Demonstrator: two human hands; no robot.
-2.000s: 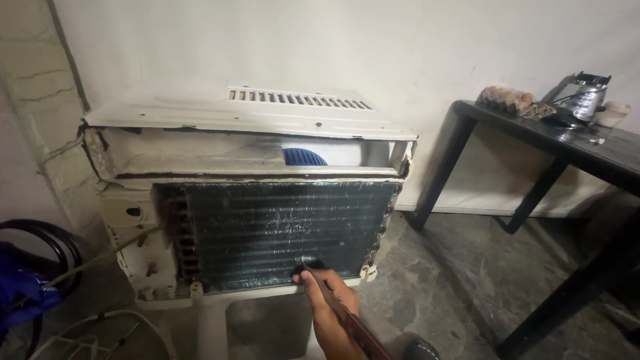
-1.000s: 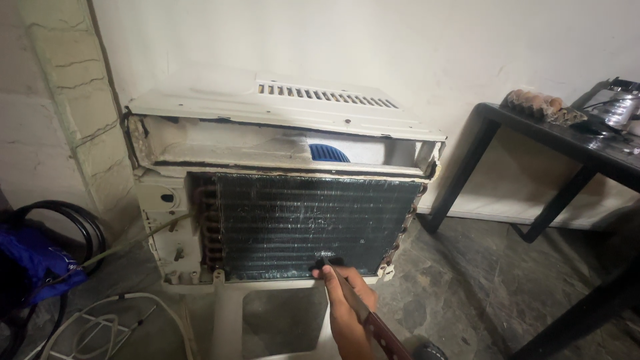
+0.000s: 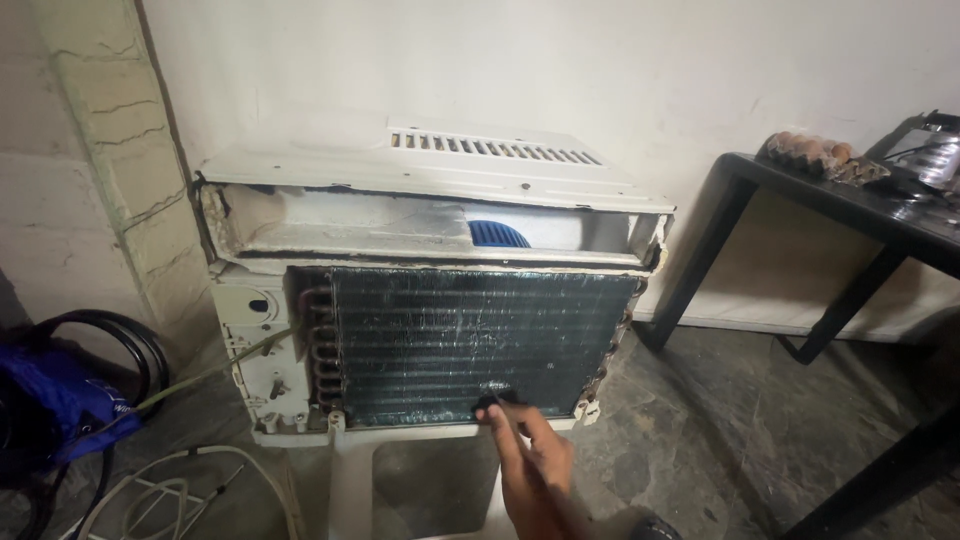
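My right hand comes up from the bottom edge, right of centre. Its fingers are closed on a slim knife-like tool with a brown handle; the tool is blurred and partly hidden by the hand. The fingertips are at the lower part of the dark finned coil of an air conditioner with its front cover off. Bent copper tubes line the coil's left side. A blue fan wheel shows inside the upper opening. Whether the tool's tip touches the fins, I cannot tell. My left hand is not in view.
A black table at the right bears a tray of eggs. At the left lie a blue bag-like item, a black hose and a pale looped tube. A white frame stands beneath the unit.
The brown handle, which pointed to the lower right one second ago, now lies more upright along my palm. My right hand remains at the lower part of the coil.
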